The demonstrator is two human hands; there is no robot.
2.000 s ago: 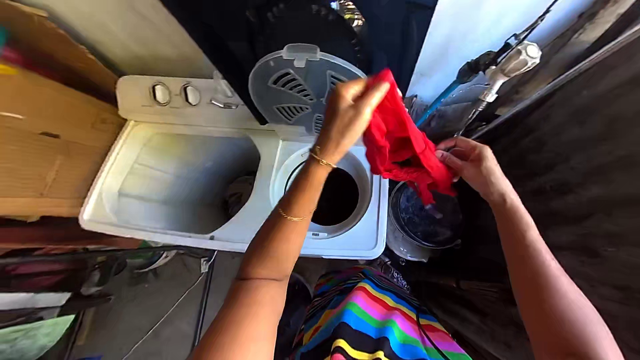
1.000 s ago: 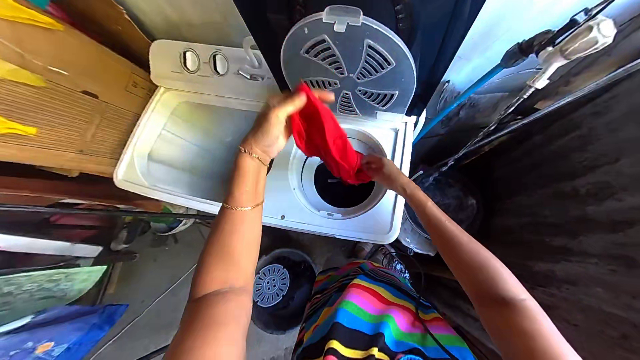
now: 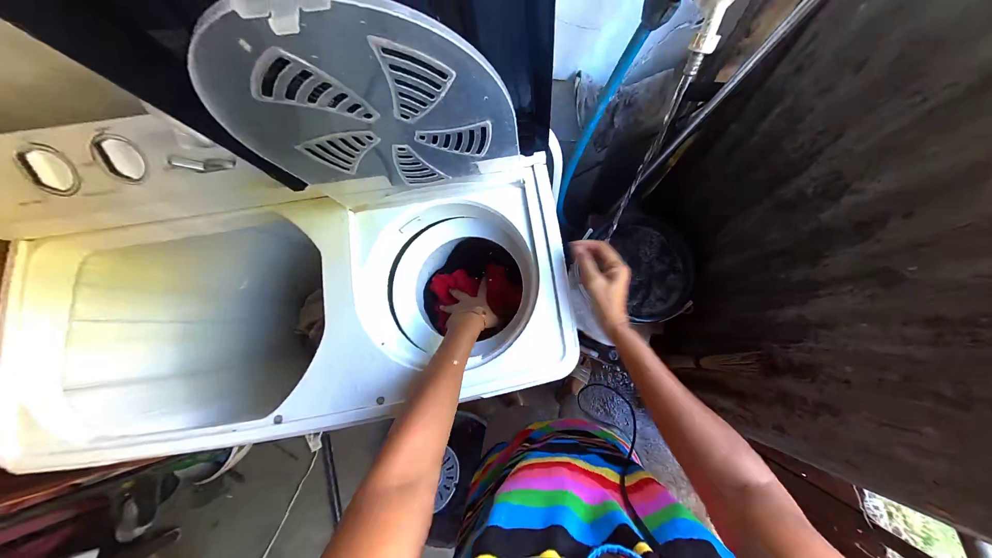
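Observation:
My left hand reaches down into the round spin tub of a white twin-tub washing machine, its spread fingers on a red cloth inside. Darker red fabric lies beside it in the tub. Out past the machine's right edge, my right hand hovers near a dark bucket, fingers curled; whether it holds anything is unclear. The grey vented lid of the spin tub stands raised. On the left, the wash tub has a bit of cloth at its right end.
Water runs from a white tap down to the bucket. A blue hose hangs beside it. Control knobs line the machine's back panel. A dark wall rises on the right. A thin black cord hangs over the striped garment.
The red cloth, earlier stretched between both hands above the machine, now lies in the spin tub. My left hand has gone down into the tub; my right hand has moved right, off the cloth.

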